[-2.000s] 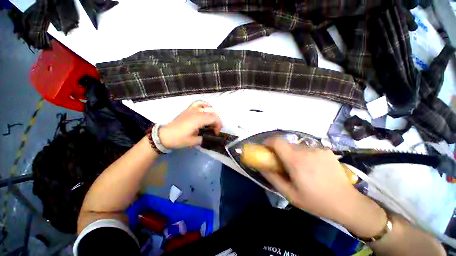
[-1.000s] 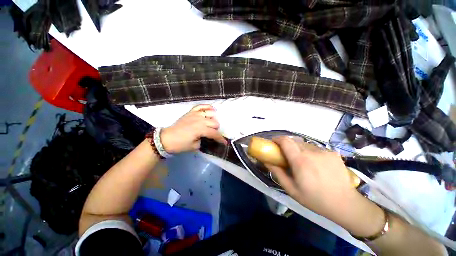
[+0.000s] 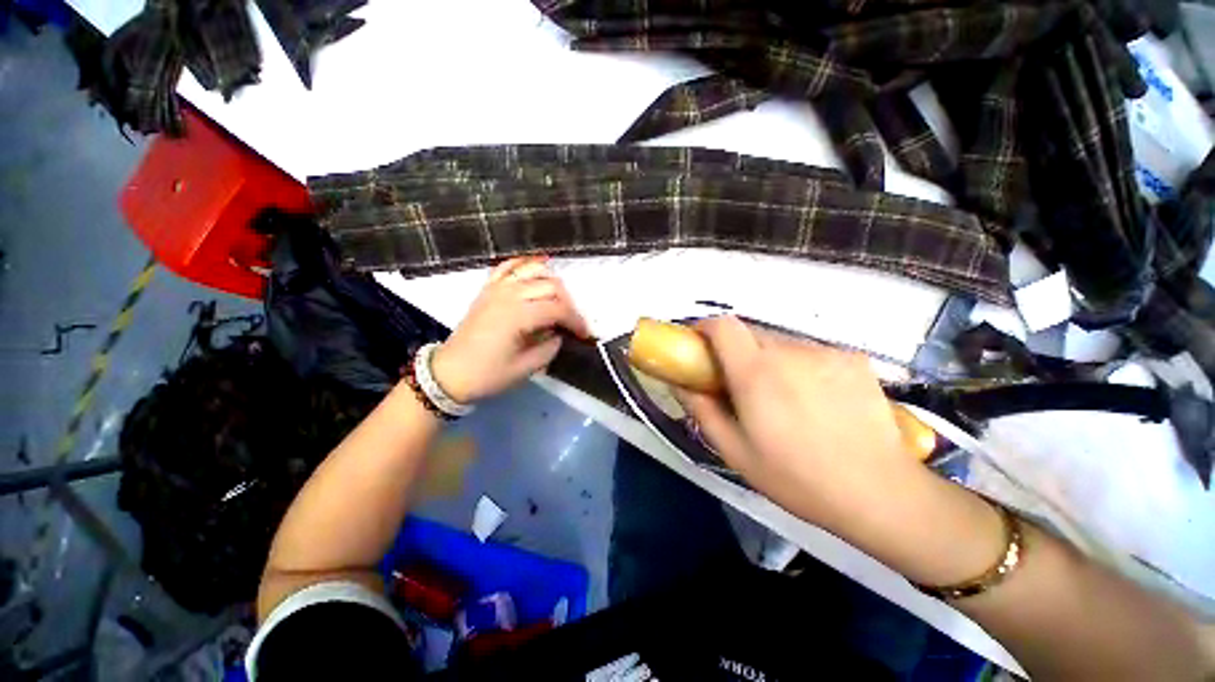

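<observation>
A narrow dark plaid strip (image 3: 581,364) lies along the near table edge, mostly hidden by the iron and my hands. My right hand (image 3: 800,406) is closed round the light wooden handle of the steam iron (image 3: 653,400), whose pointed tip faces left on the strip. My left hand (image 3: 510,331) is just left of the iron tip, fingers bent down at the strip's left part; whether they pinch it is not clear. A stack of wider plaid strips (image 3: 640,213) lies flat just beyond.
Heaped plaid pieces (image 3: 979,107) lie at the far right, more plaid pieces (image 3: 200,47) at the far left. A black hose (image 3: 1053,398) trails right from the iron. A red bin (image 3: 207,200) and blue crate (image 3: 533,573) stand below the white table (image 3: 453,67).
The iron and my right hand have shifted slightly left and up in the picture, close to my left hand. The whole view has moved a little, with the table contents now further right.
</observation>
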